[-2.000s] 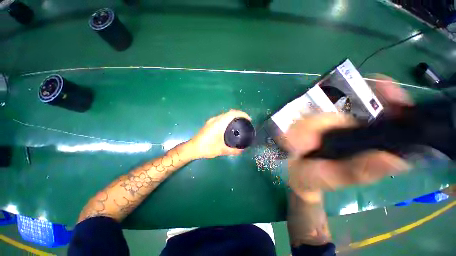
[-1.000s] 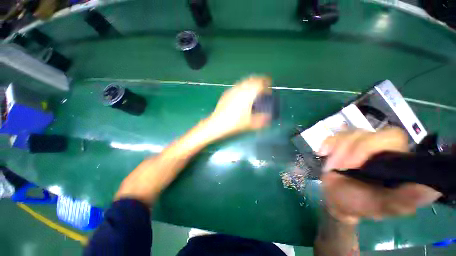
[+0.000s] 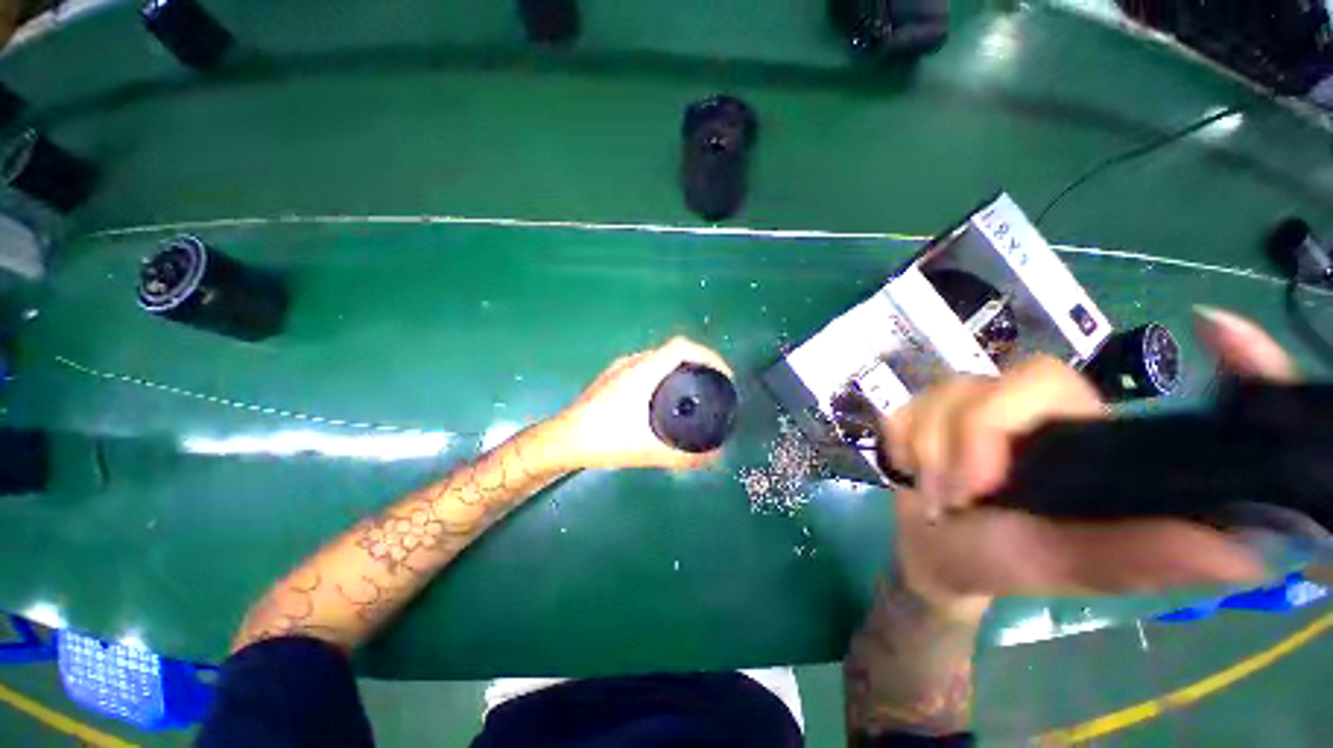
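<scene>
My left hand is closed around a black cylindrical housing, held upright with its dark recessed round end facing up. My right hand grips the black electric screwdriver, which points left; its tip lies near the screw feeder's lower side and is hard to make out. The white-grey screw feeder stands at an angle, with a dark round mechanism inside. A loose screw pile glitters on the green surface between the housing and the feeder.
Black units stand or lie at the left, top middle and behind the feeder. More lie along the far edge and at the far right. A thin black cord runs from the feeder. Blue bins are below the near edge.
My left hand has come back toward me with the housing, now end-up. A black unit shows at the top middle and another behind the feeder. My right hand still holds the screwdriver; the view has shifted.
</scene>
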